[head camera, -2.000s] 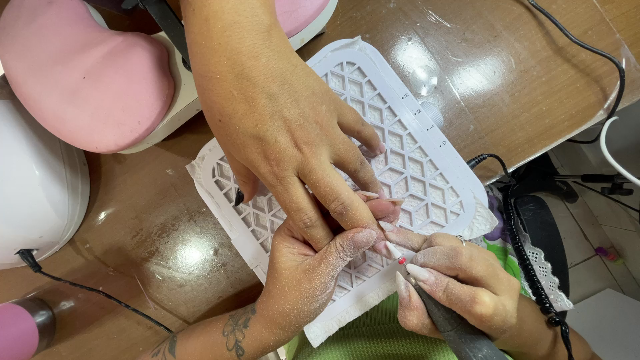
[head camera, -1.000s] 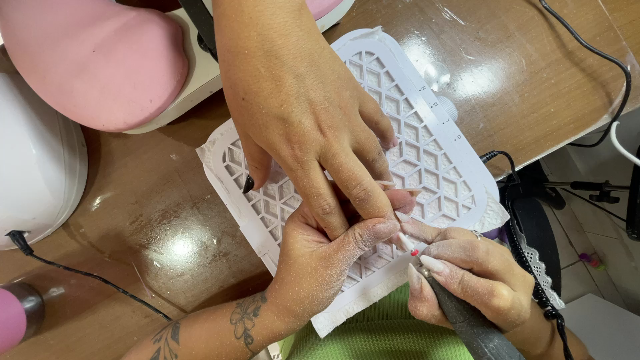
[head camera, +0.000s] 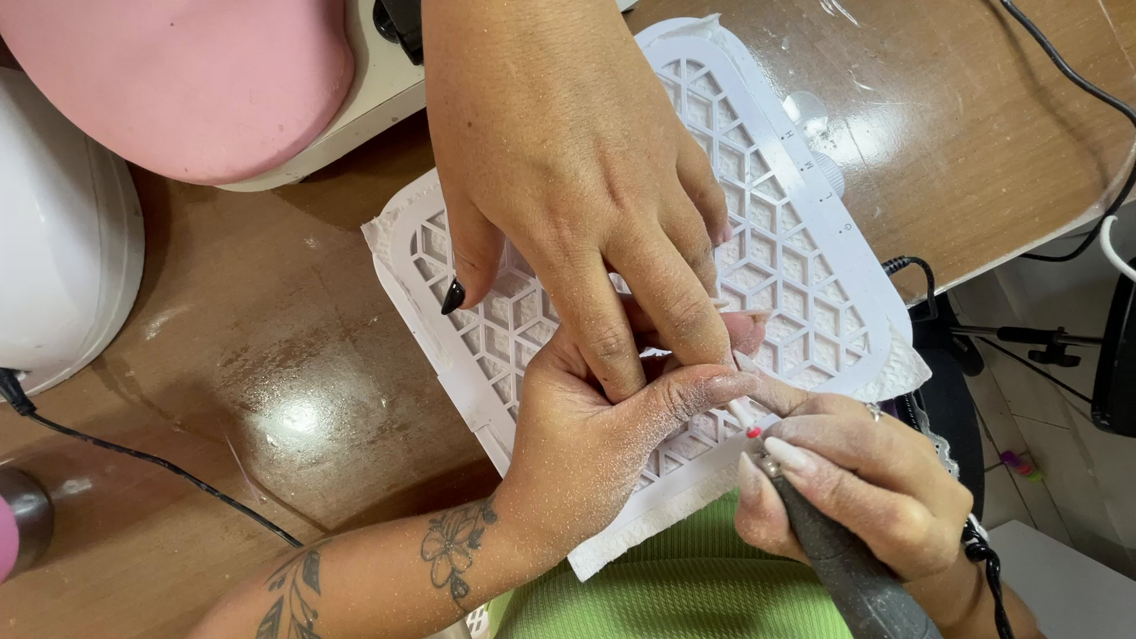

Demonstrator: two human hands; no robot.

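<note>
My left hand (head camera: pixel 595 444), dusted with white powder, holds the fingers of another person's hand (head camera: pixel 577 169), which reaches in from the top, palm down. That hand has a black thumbnail; its other nails are partly hidden. In my right hand (head camera: pixel 870 488) is a dark grey electric nail drill (head camera: pixel 825 541). Its red-banded bit (head camera: pixel 753 433) points at the held fingertips; whether it touches a nail cannot be told. Below the hands lies a white nail dust collector (head camera: pixel 799 222) with a lattice grille over white filter material.
A pink cushioned rest (head camera: pixel 204 80) on a pale base stands at the upper left. A white rounded device (head camera: pixel 53 231) with a black cable (head camera: pixel 160 461) is at the far left. More cables run at the right edge of the wooden table (head camera: pixel 222 373). Green fabric (head camera: pixel 674 586) shows below.
The view has come closer to the hands. My left hand stays on the other person's fingers and my right hand stays on the nail drill.
</note>
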